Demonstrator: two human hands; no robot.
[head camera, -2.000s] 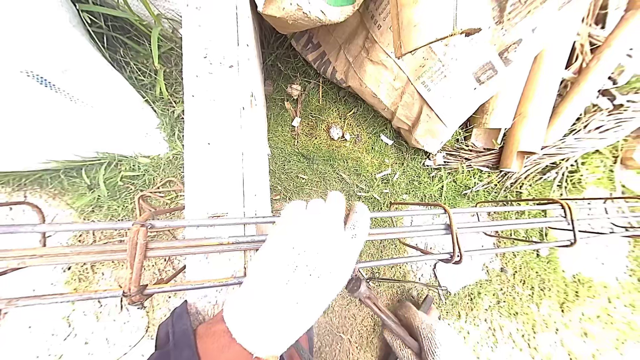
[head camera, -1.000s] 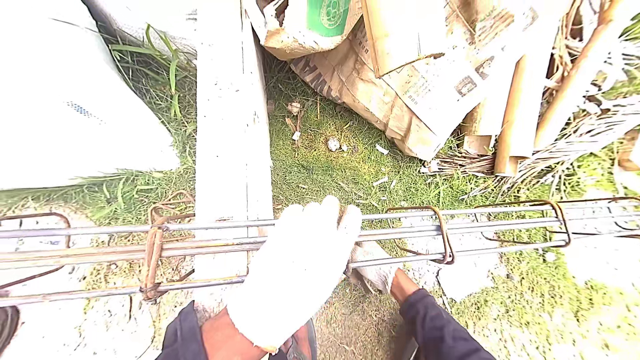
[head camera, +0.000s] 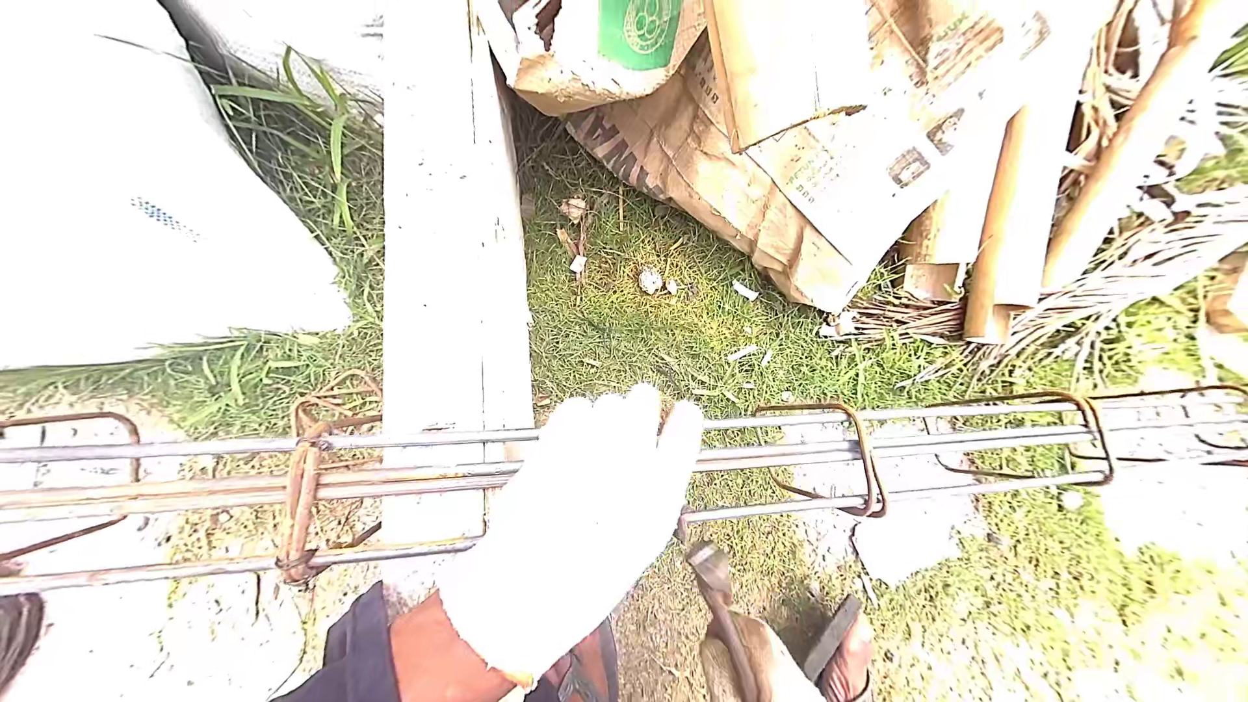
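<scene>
My left hand (head camera: 595, 497), in a white knitted glove, grips the long steel bars of a rebar cage (head camera: 429, 475) near mid-view. The glare hides much of how its fingers wrap around the bars. Below and to the right, my right hand (head camera: 756, 663) is gloved and closed around a metal hand tool (head camera: 714, 575), whose head points up toward the bars. Bent rusty stirrups encircle the bars: one pair (head camera: 302, 497) left of my left hand, a single stirrup (head camera: 863, 458) to its right, and another (head camera: 1094, 439) farther right.
A pale wooden plank (head camera: 453, 244) runs away under the bars. White sacking (head camera: 146, 214) lies at left. Torn paper cement bags (head camera: 712, 185) and bamboo pieces (head camera: 1004, 224) lie at upper right. My sandalled foot (head camera: 846, 653) stands near the tool, on grassy ground.
My right hand was at the bars beside my left hand a second ago; it is now lower, below the bars, with the tool in plain sight. My left hand stays on the bars.
</scene>
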